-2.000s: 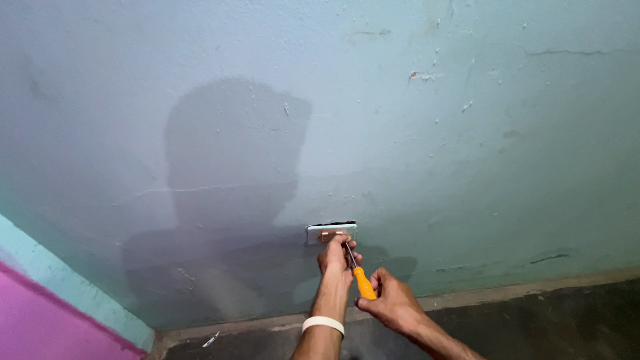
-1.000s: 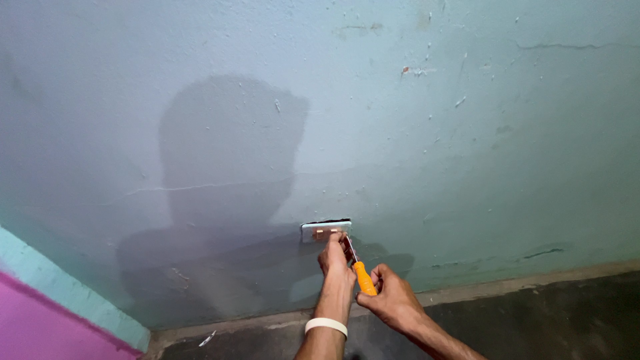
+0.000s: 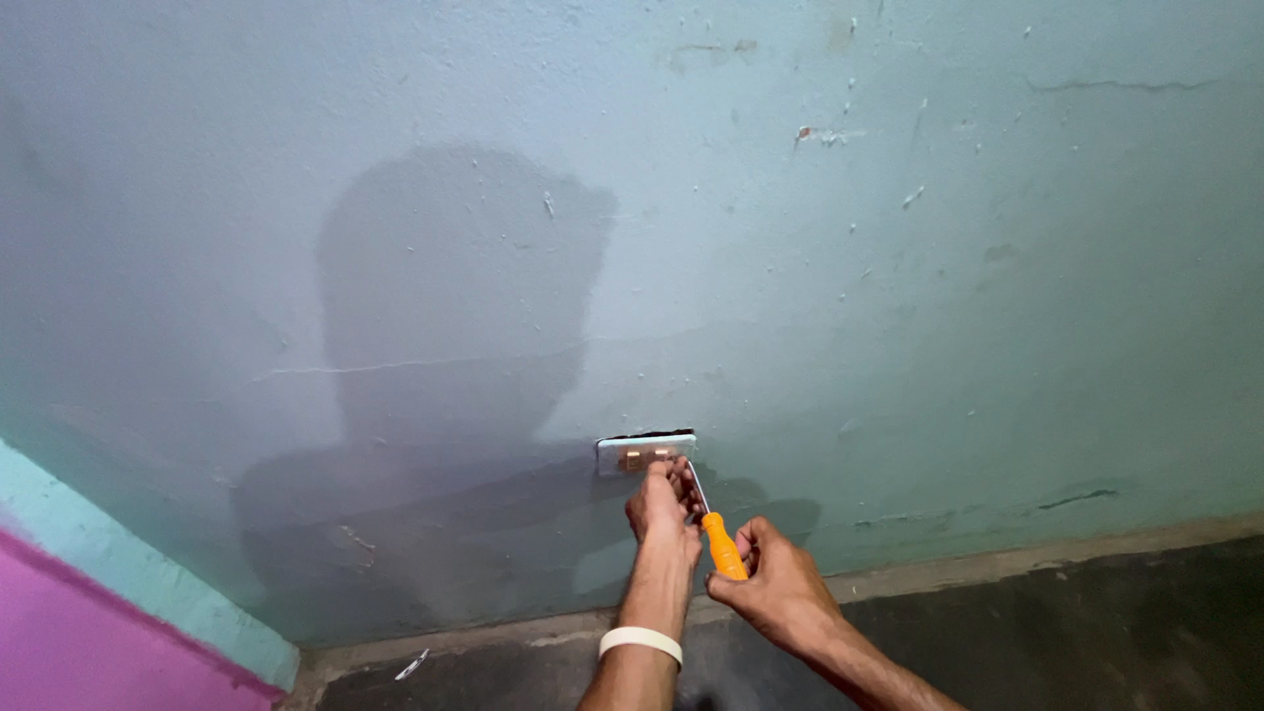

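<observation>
Low on the painted wall, an electrical outlet plate [image 3: 612,459] sits in a recess, with a dark gap along its top edge. My left hand [image 3: 664,504], with a white band on the wrist, has its fingers at the plate's right part; whether they grip anything is hidden. My right hand [image 3: 775,583] holds the yellow-orange handle of a screwdriver [image 3: 725,548] between thumb and fingers. Its metal shaft slants up and left past my left fingertips to the plate's right end. The contact at the tip is too small to make out.
The blue-green wall [image 3: 889,326] has cracks and chips and carries my shadow. Below it runs a rough ledge [image 3: 948,573] beside the dark floor [image 3: 1037,632]. A small white scrap [image 3: 412,665] lies at lower left, near a pink and turquoise surface [image 3: 109,602].
</observation>
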